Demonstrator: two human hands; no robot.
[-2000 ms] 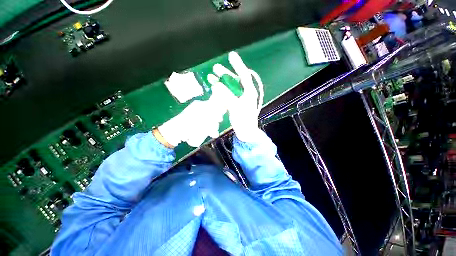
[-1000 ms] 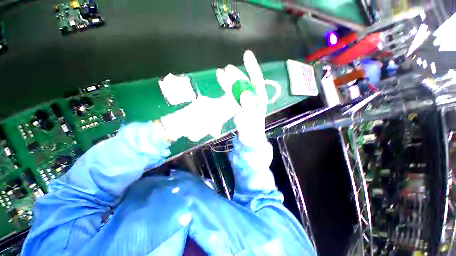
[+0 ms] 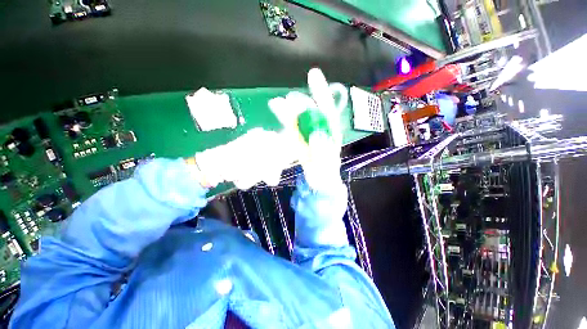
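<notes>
My left hand (image 3: 244, 157), in a white glove, reaches from the left and meets my right hand. Its fingertips merge with the other glove, so its grip is unclear. My right hand (image 3: 323, 144), also white-gloved, has a small bright green piece (image 3: 313, 124) between its fingers, with one finger pointing up. A pale loop of hose or cord (image 3: 339, 95) curves beside that hand. A white crumpled cloth or paper (image 3: 212, 110) lies on the green mat (image 3: 158, 106) beyond my left hand.
Circuit boards (image 3: 87, 128) lie in rows on the mat at left. Another board (image 3: 279, 20) sits on the dark belt (image 3: 186, 45) beyond. A pale gridded tray (image 3: 367, 110) is right of my hands. Red bins (image 3: 428, 80) and wire racks (image 3: 444, 154) stand at right.
The view has turned, and the tray, cloth and boards have shifted left in it. My hands stay together around the green piece, which remains between my right fingers.
</notes>
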